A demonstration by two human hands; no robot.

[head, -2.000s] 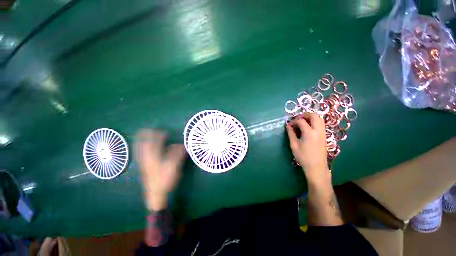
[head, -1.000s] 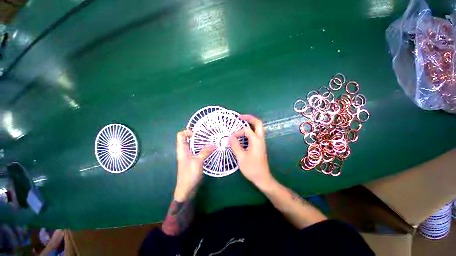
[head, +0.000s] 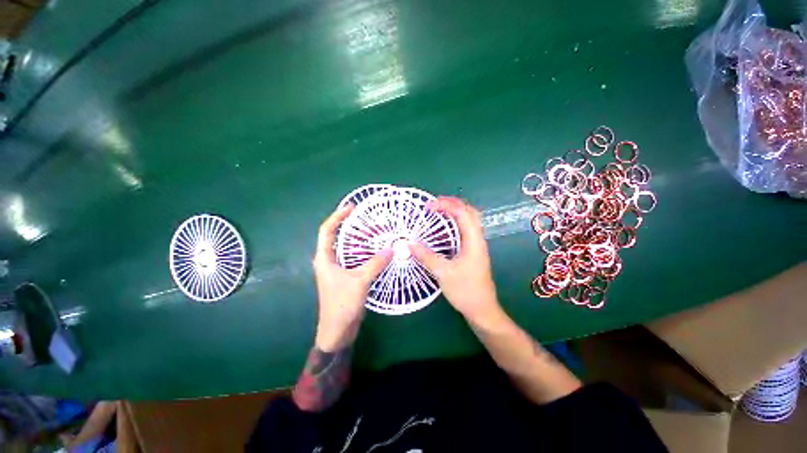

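A white fan grille (head: 403, 287) lies in front of me, overlapping at least one more grille that shows at its upper left. My left hand (head: 347, 274) holds its left side, thumb near the hub. My right hand (head: 462, 258) holds its right side, thumb also at the hub. The thumbs partly cover the hub, so I cannot tell whether a ring is there. A single grille (head: 208, 257) lies flat to the left. A loose pile of copper-coloured trim rings (head: 593, 217) lies to the right.
The green surface (head: 265, 159) spans the view. A clear poly bag of copper rings (head: 768, 115) is at the far right. An open carton (head: 721, 341) at the lower right has a column of white grilles (head: 772, 394) beside its flap. Part of another person's arm (head: 96, 425) shows at the lower left.
My right hand has gone from the ring pile to the grille, and my left hand has joined it there. Over the last second both hands have stayed on the grille, shifting slightly.
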